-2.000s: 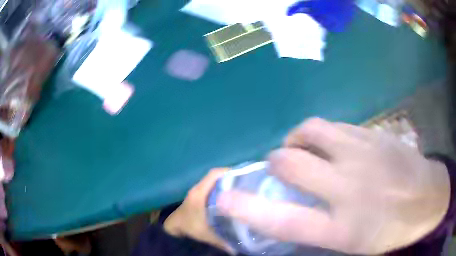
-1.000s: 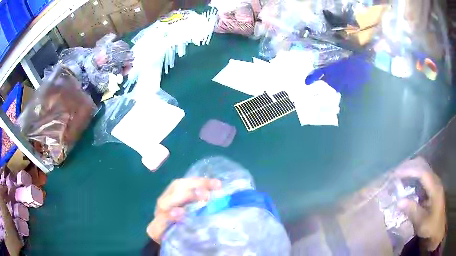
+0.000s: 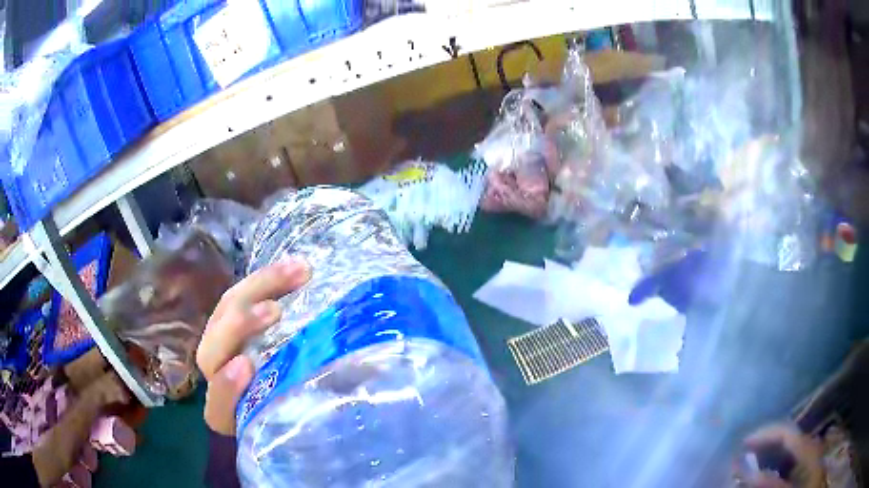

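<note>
A large clear water bottle [image 3: 381, 410] with a blue label fills the lower middle of the view, very close to the camera, its base towards me. My left hand [image 3: 243, 343] grips it from the left side; the fingertips show on the clear plastic and label. My right hand [image 3: 777, 457] is low at the far right, small, blurred and partly cut off by the lower edge. Its fingers are curled near something pale that I cannot make out. The bottle's neck end is not visible.
A sticker sheet [image 3: 559, 350], white papers [image 3: 643, 334] and a blue cloth [image 3: 672, 279] lie on the green mat. Clear bags [image 3: 610, 162] stand behind. Blue bins [image 3: 191, 71] sit on the shelf [image 3: 314, 71]. Pink parts [image 3: 112, 436] are at lower left.
The view has tilted up towards the shelf. My left hand has raised the bottle closer to the camera. My right hand has left the bottle and stays low at the right.
</note>
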